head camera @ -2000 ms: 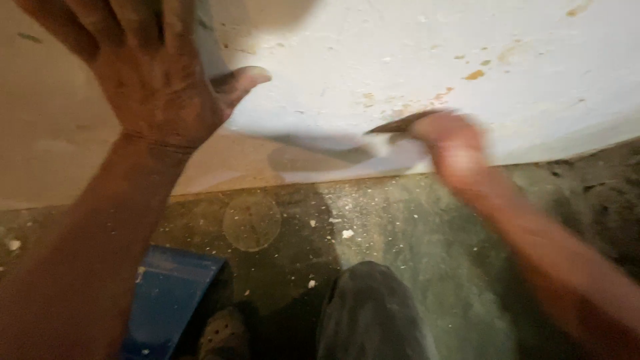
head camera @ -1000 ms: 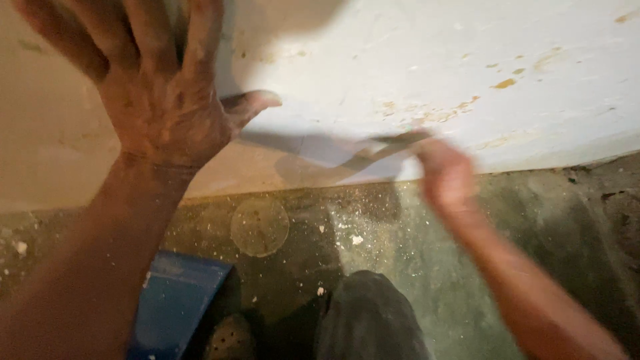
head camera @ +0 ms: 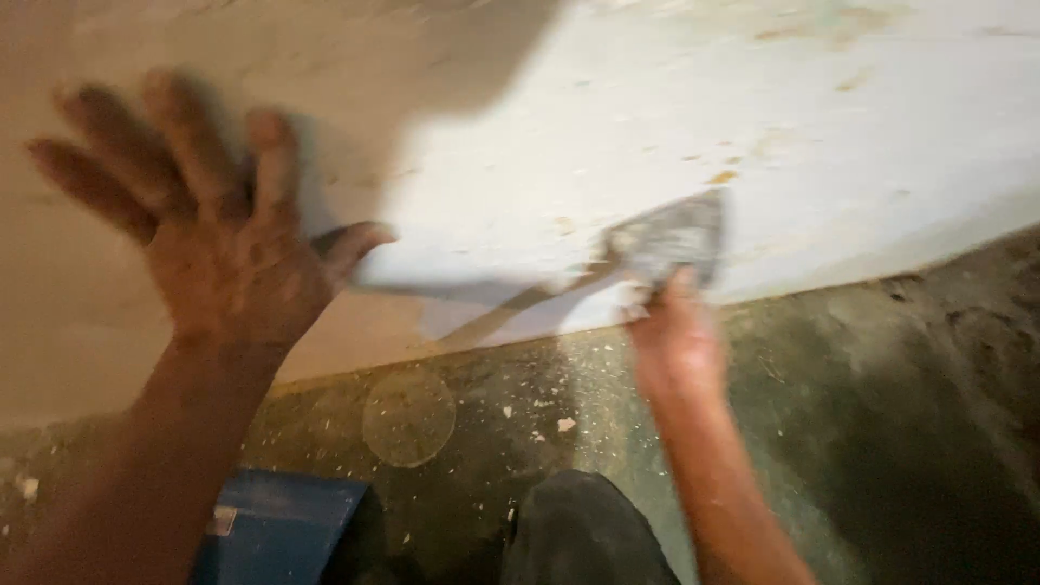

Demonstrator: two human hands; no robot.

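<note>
My left hand [head camera: 236, 244] lies with spread fingers against a pale painted wall [head camera: 504, 195], on its shaded left part, holding nothing. To the right, my right hand [head camera: 670, 325] grips a metal scraper or trowel [head camera: 670, 236] with a wide triangular blade smeared with pale residue. The blade is at the wall's lit surface, just above its lower edge; blur hides whether it touches. Its handle is mostly hidden by my fingers. Worn yellowish spots [head camera: 723, 176] mark the wall beside the blade tip.
Below the wall runs a dark greenish floor [head camera: 812, 422] scattered with pale flakes [head camera: 566, 424]. A blue object [head camera: 284, 520], partly behind my left forearm, stands at the lower left. My knee in dark cloth [head camera: 585, 528] is at the bottom centre.
My right hand's tool, seen as a thin blurred shape before, now shows its broad blade face. My left hand stays spread on the wall, with its fingers more in view.
</note>
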